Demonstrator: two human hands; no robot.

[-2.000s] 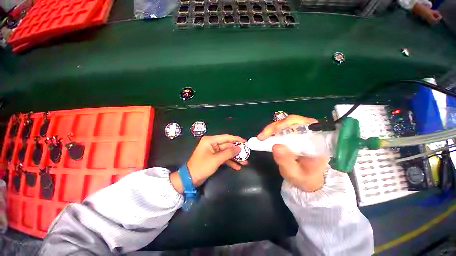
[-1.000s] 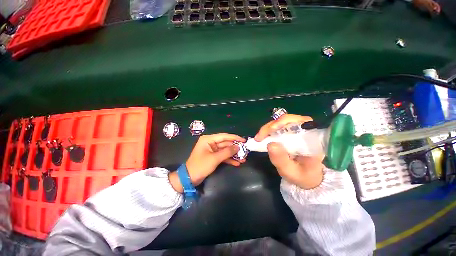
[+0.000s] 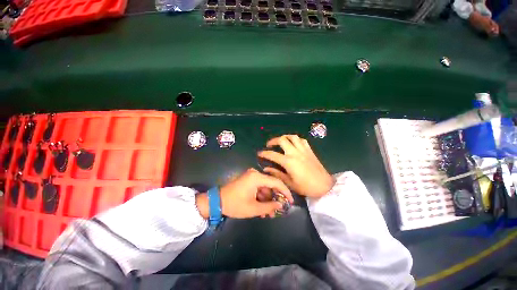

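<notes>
My left hand (image 3: 249, 195), with a blue wrist strap, holds a round module (image 3: 280, 203) near its fingertips at the centre. My right hand (image 3: 297, 167) is just above and right of it, fingers apart and curved, with nothing visible in them. Two silver-white round modules lie on the dark mat above my left hand, one at the left (image 3: 196, 139) and one beside it (image 3: 226, 139). Another module (image 3: 318, 130) lies above my right hand. The translucent glue syringe (image 3: 462, 121) is at the right, over the white sheet, out of my hands.
A red compartment tray (image 3: 127, 117) at left holds several black discs with tails. A dark round part (image 3: 184, 99) and two small modules lie on the green belt (image 3: 266, 68). A dark pocket tray (image 3: 269, 12) is across it. A white parts sheet (image 3: 405, 170) is right.
My right hand has let go of the syringe, which is now at the right. My left hand and its module have moved slightly lower. The belt parts have shifted left.
</notes>
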